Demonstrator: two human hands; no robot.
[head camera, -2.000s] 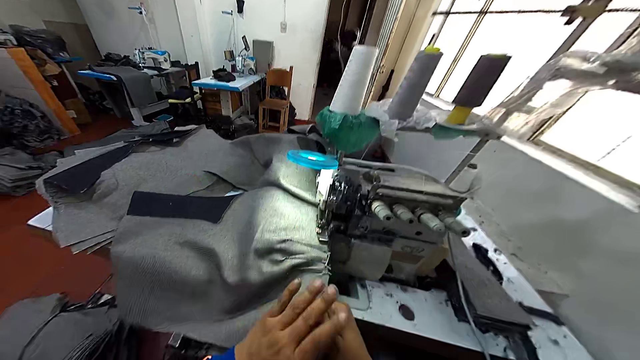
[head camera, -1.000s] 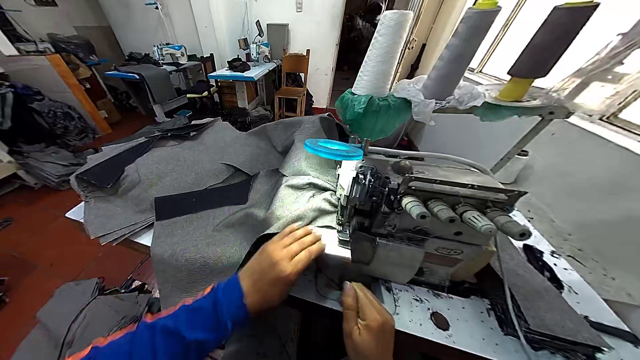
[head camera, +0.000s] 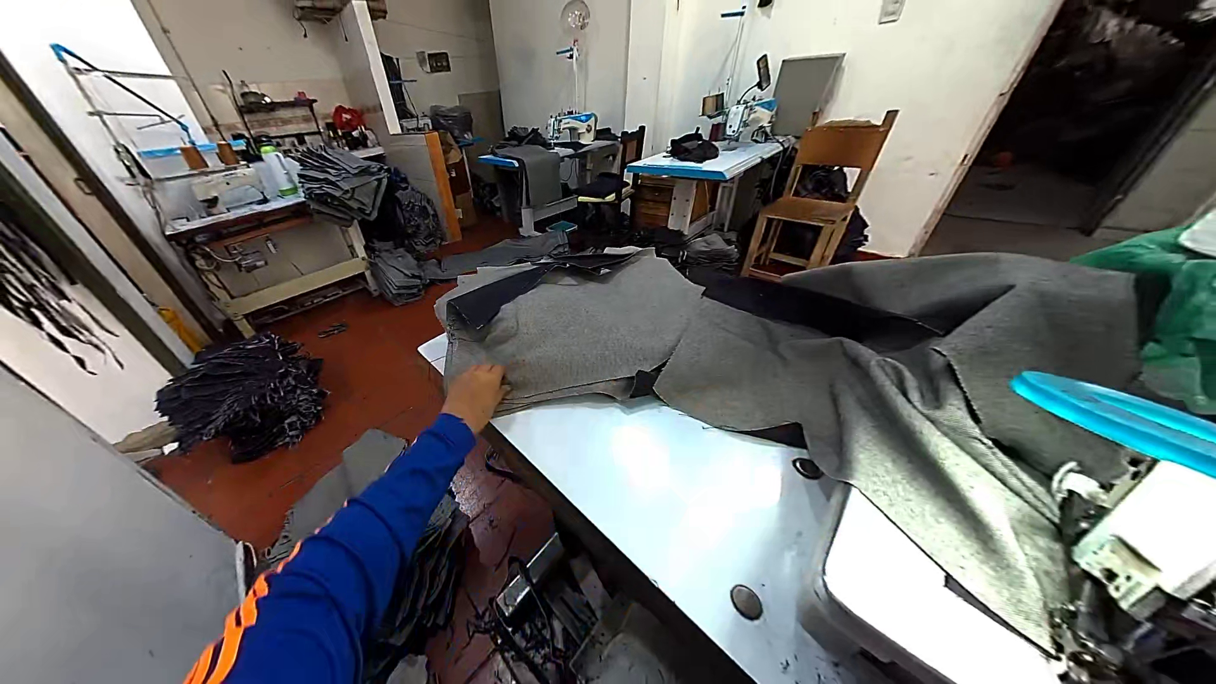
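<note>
My left hand [head camera: 476,394], in a blue sleeve with orange stripes, is at the near left corner of a stack of grey fabric pieces [head camera: 589,328], its fingers closed on their edge. The stack lies on a white sewing table [head camera: 655,484]. More grey fabric [head camera: 912,418] runs from there to the right, its end under the head of an overlock sewing machine [head camera: 1130,541] at the right edge. A light-blue ring [head camera: 1121,418] sits above that machine. My right hand is out of view.
On the red floor [head camera: 380,328] lie a pile of dark fabric strips [head camera: 242,394] and grey cut pieces [head camera: 356,475]. Behind stand a wooden chair [head camera: 822,190], sewing machines on tables and a left workbench [head camera: 256,223] with stacked cloth. A white wall [head camera: 95,532] is near at left.
My left hand has moved from the fabric by the machine to the far left stack. My right hand has left the view. The view has swung left.
</note>
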